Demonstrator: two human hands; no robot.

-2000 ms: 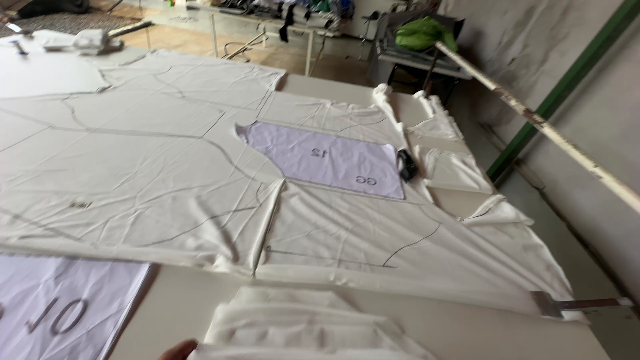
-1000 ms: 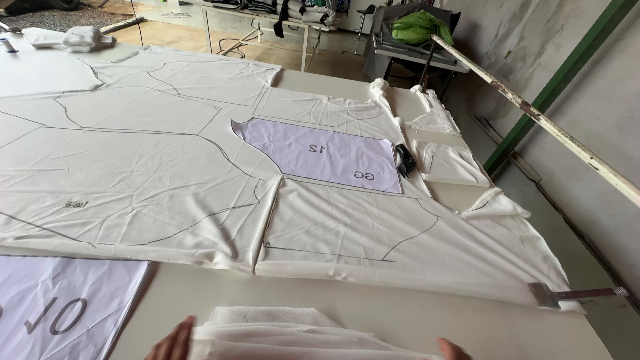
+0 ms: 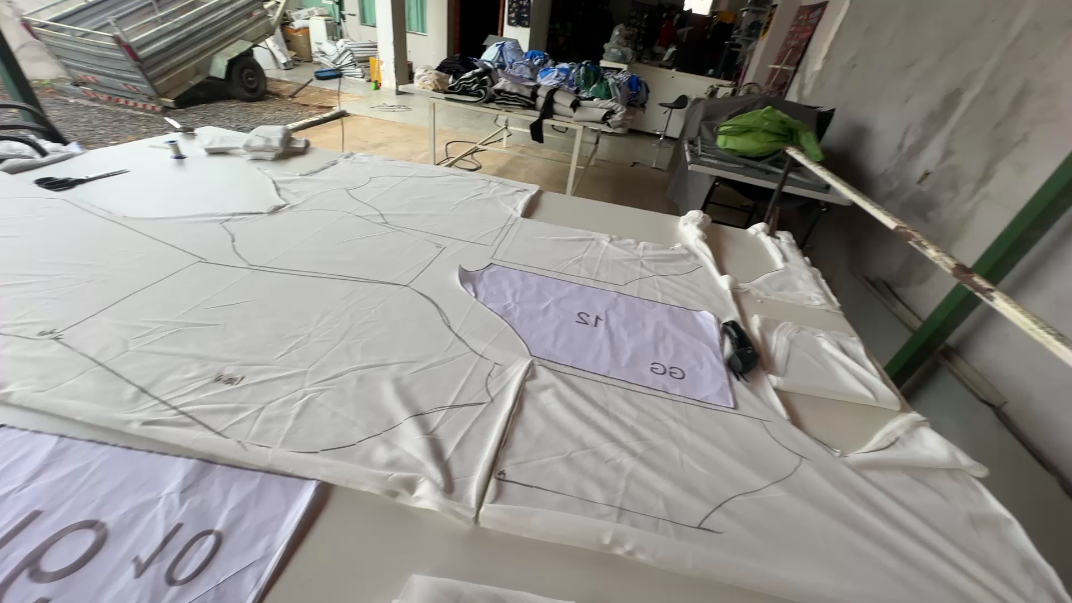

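Observation:
Neither of my hands shows in the head view now. White fabric [image 3: 335, 335] marked with dark pattern outlines is spread over the table. A lilac-white pattern piece [image 3: 599, 339] with writing lies flat on it, right of the middle, and a small black object [image 3: 739, 347] touches its right edge. Another marked pattern piece [image 3: 167, 511] lies at the lower left. At the bottom edge only the top of a white cloth [image 3: 477, 590] is visible. Black-handled scissors [image 3: 79, 179] and a thread spool [image 3: 175, 149] stand out at the far left of the table.
Bunched white cloth [image 3: 268, 141] lies at the table's far edge. Cut fabric pieces [image 3: 825, 360] hang near the right edge. A peeling white pole [image 3: 930, 243] slants along the right side, beside a green post [image 3: 997, 276]. Behind are a second table [image 3: 502, 113] with fabric and a trailer [image 3: 151, 50].
Both hands, seen one second ago at the white cloth along the bottom edge, are out of view. The view has tilted up, so less of that cloth shows.

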